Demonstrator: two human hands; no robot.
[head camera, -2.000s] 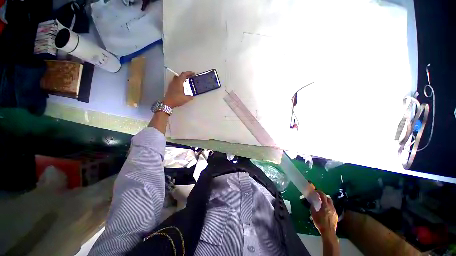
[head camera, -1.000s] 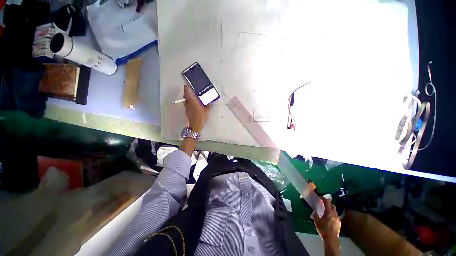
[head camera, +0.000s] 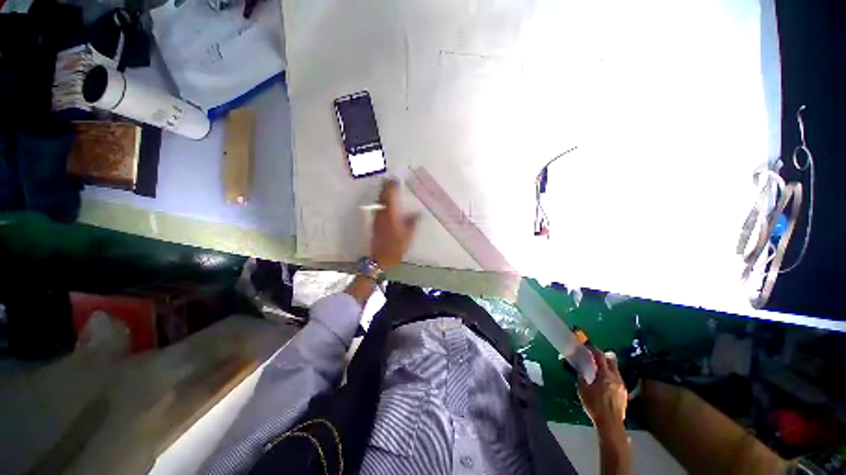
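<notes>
The large cream pattern paper (head camera: 352, 218) covers the table, with faint pencil lines. The phone (head camera: 360, 134) lies on it, dark screen with a white lower part. My left hand (head camera: 393, 225) is blurred, just below the phone and apart from it, with a short white stick (head camera: 373, 207), perhaps a cigarette, at its fingers. My right hand (head camera: 603, 388) holds the lower end of the clear ruler (head camera: 464, 227) beyond the table's front edge; the ruler's upper part lies slanted on the paper, looking pink. A thin dark pen (head camera: 542, 195) lies on the paper.
Left of the paper are a tan strip (head camera: 238, 156), a white bottle (head camera: 153, 104), a brown box (head camera: 107, 153) and papers with a blue edge (head camera: 218, 56). At right are a looped tan-white band (head camera: 784, 237), a pale cord (head camera: 807, 186) and black fabric (head camera: 821, 83).
My left hand has let go of the phone, which now lies on the paper, turned more upright, and the hand has drawn back toward me and right. The right hand still holds the ruler.
</notes>
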